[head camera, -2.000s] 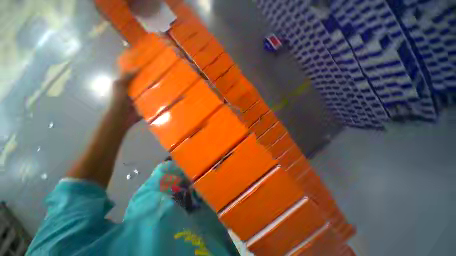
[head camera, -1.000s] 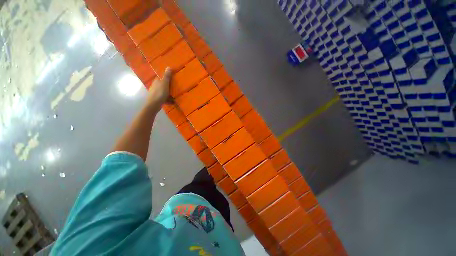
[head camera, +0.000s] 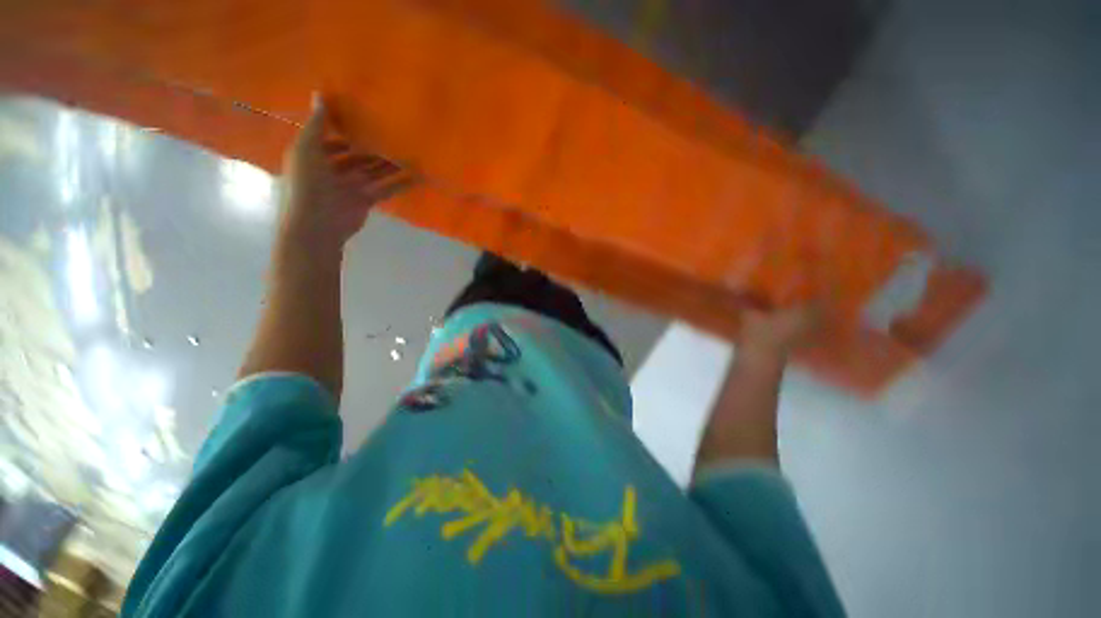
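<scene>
A tall wall of orange cartons (head camera: 580, 145) runs blurred from the upper left to the right, with a lower layer along its near side. My left hand (head camera: 332, 181) is against the near side left of centre, thumb up and fingers spread, touching the cartons but not visibly closed around any. My right hand (head camera: 773, 326) is blurred and touches the near side close to the right end; its fingers cannot be made out. A small white patch (head camera: 899, 292) shows at the right end of the orange cartons.
Grey floor (head camera: 990, 483) lies at the right, and worn, shiny floor (head camera: 157, 278) with small scraps at the left. A blurred brown object (head camera: 73, 586) is at the lower left corner. My teal shirt fills the bottom centre.
The view has turned, so the orange cartons now slant more flatly across the top. My right hand has come into view at the right end. The blue-and-white cartons have left the picture.
</scene>
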